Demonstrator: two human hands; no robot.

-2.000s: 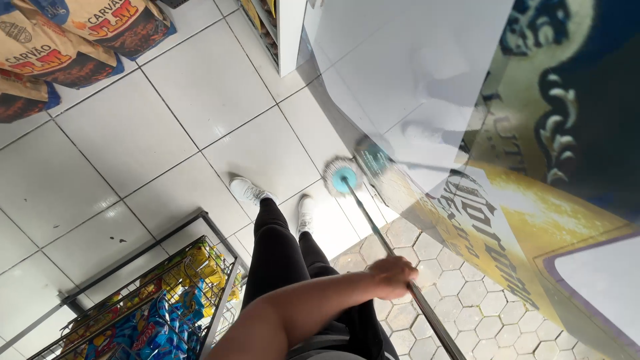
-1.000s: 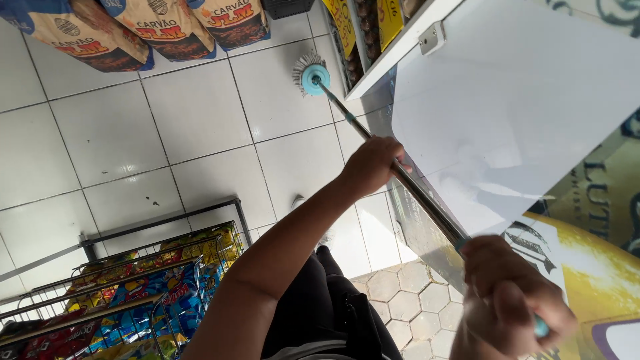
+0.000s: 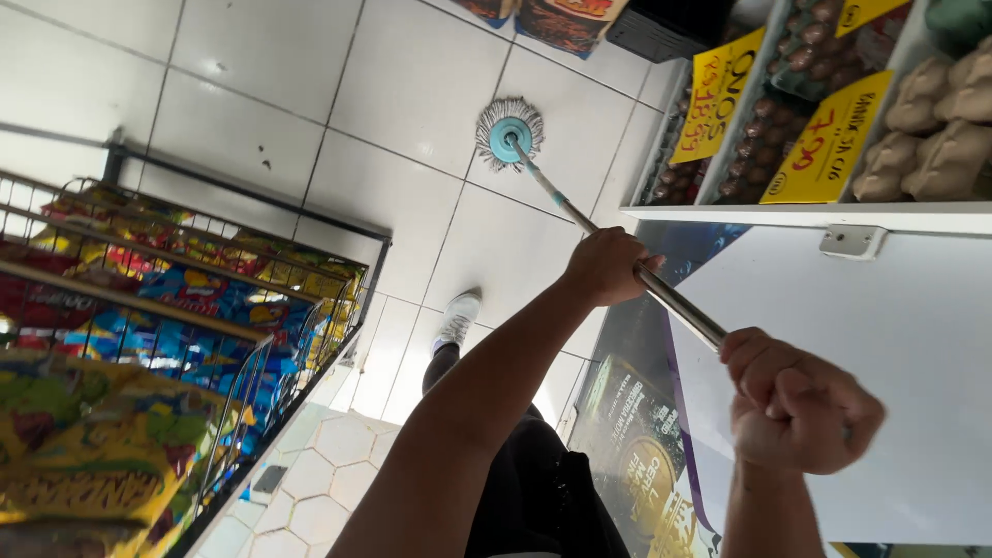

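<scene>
A round spin mop head (image 3: 510, 136) with grey-white strands and a turquoise hub lies on the white tiled floor, top centre. Its metal handle (image 3: 682, 306) slopes down to the right. My left hand (image 3: 608, 266) grips the handle partway along. Around the upper end of the same handle, lower right, my right hand (image 3: 802, 399) is closed. One light sneaker (image 3: 459, 316) stands on the tiles below the mop head.
Wire racks with snack bags (image 3: 194, 291) stand at left. At upper right, a white shelf (image 3: 775, 209) holds egg cartons (image 3: 922, 128) and yellow price signs. Charcoal bags (image 3: 570, 23) and a black crate (image 3: 659, 31) are at the top. Hexagonal pavers (image 3: 349, 442) border the tiles.
Two seconds ago only one hand showed on the handle; now both grip it. The mop head has moved from near the shoes to the tiles by the egg shelf. The view has shifted.
</scene>
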